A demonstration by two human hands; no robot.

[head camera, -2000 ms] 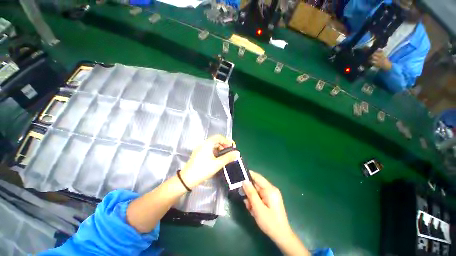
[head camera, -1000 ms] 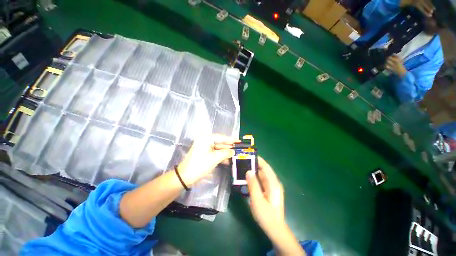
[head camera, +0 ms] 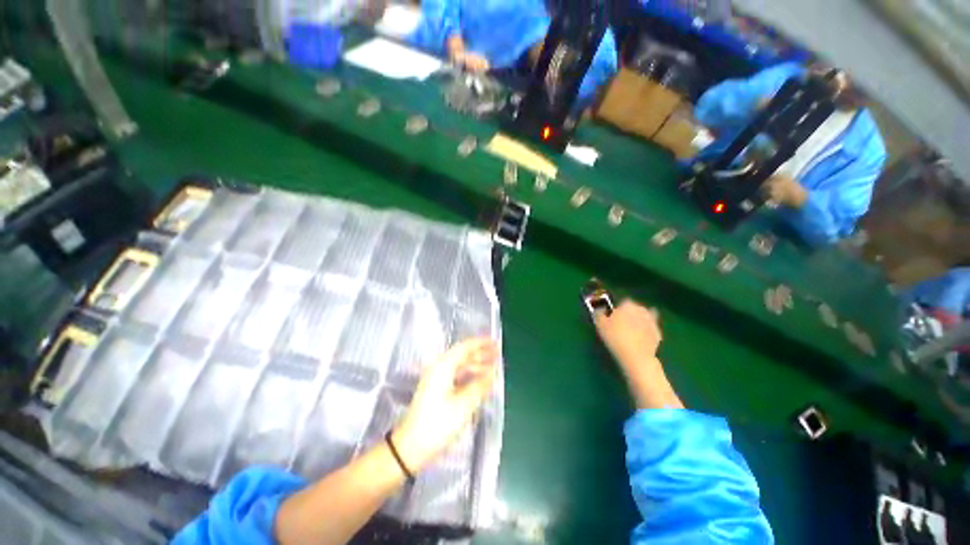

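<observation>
A black-framed housing with a white-bordered screen is at the fingertips of my right hand, low over or on the green surface; whether it is lifted cannot be told. My right arm is stretched forward. My left hand is over the right part of the translucent foam cover sheet, fingers curled, with no part visible in it. Another fitted housing lies farther right on the green surface.
Framed parts show in uncovered pockets at left. A dark framed part lies by the sheet's far right corner. Small metal clips line the far side. A black box stands lower right. People in blue smocks sit opposite.
My right hand has moved forward and away from my left with the fitted housing. My left hand has let go and drawn back slightly over the sheet. The view has shifted.
</observation>
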